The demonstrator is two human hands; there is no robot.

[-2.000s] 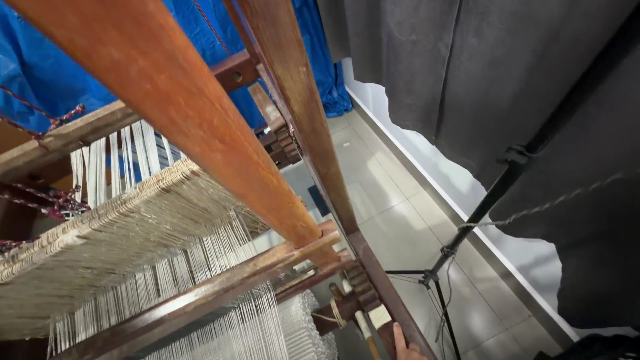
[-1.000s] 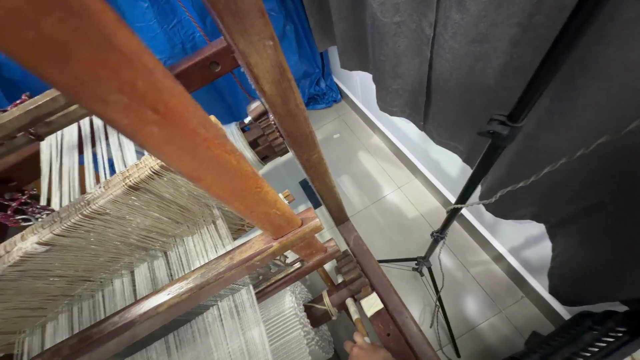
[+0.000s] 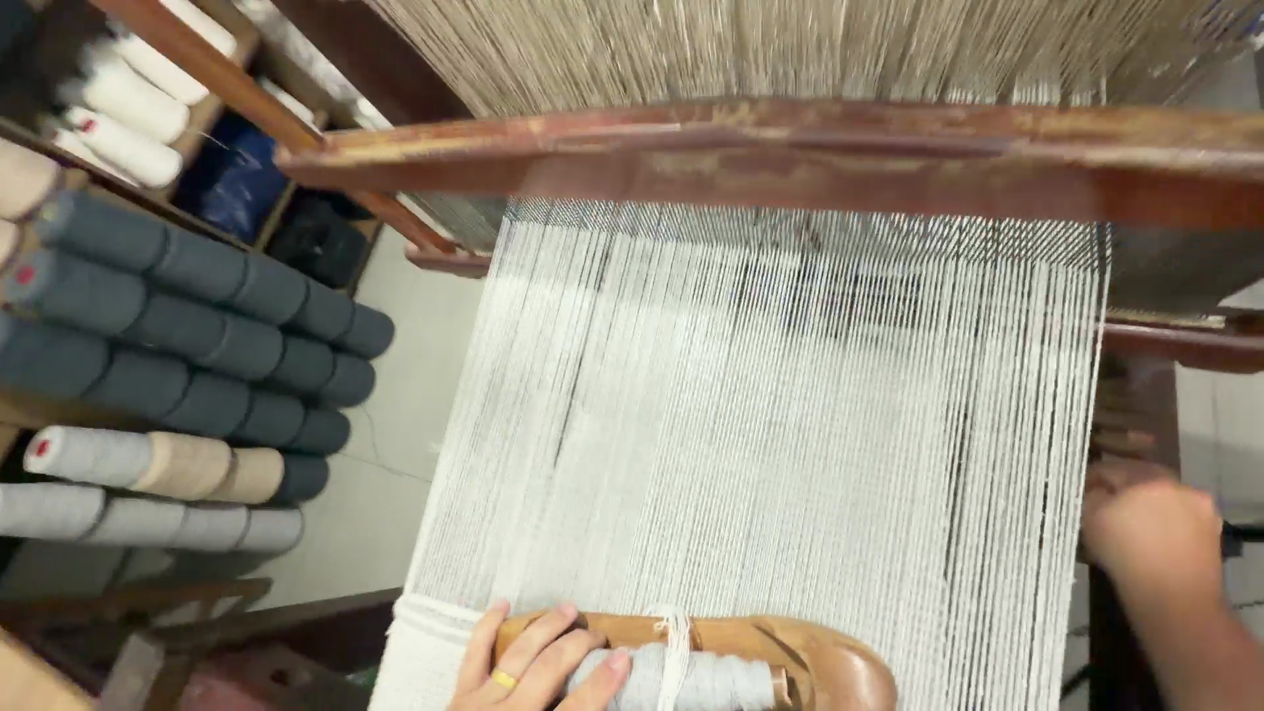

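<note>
My left hand (image 3: 548,664), with a yellow ring, rests on a wooden weaving shuttle (image 3: 839,657) at the bottom centre. Its fingers lie over the shuttle's left part and touch the light grey yarn bobbin (image 3: 681,679) inside. Beneath the shuttle spread the white warp threads (image 3: 790,425) of a loom. A white yarn loop crosses the bobbin. Beyond the right edge of the warp, my right hand (image 3: 1150,518) is blurred, with the fingers bent, close to the dark wooden loom frame; whether it grips anything cannot be made out. A strip of white woven cloth (image 3: 425,657) shows at lower left.
The reddish wooden beater bar (image 3: 770,163) spans the loom ahead, with beige heddles (image 3: 711,49) behind it. Stacked dark grey yarn cones (image 3: 188,306) and light grey cones (image 3: 148,518) stand at left, with white cones (image 3: 128,118) on a shelf above. Dark frame timber runs along the right.
The view has swung from the loom's side and tiled floor to the warp's front. The shuttle and my left hand on it now show. A hand earlier showed by the side frame.
</note>
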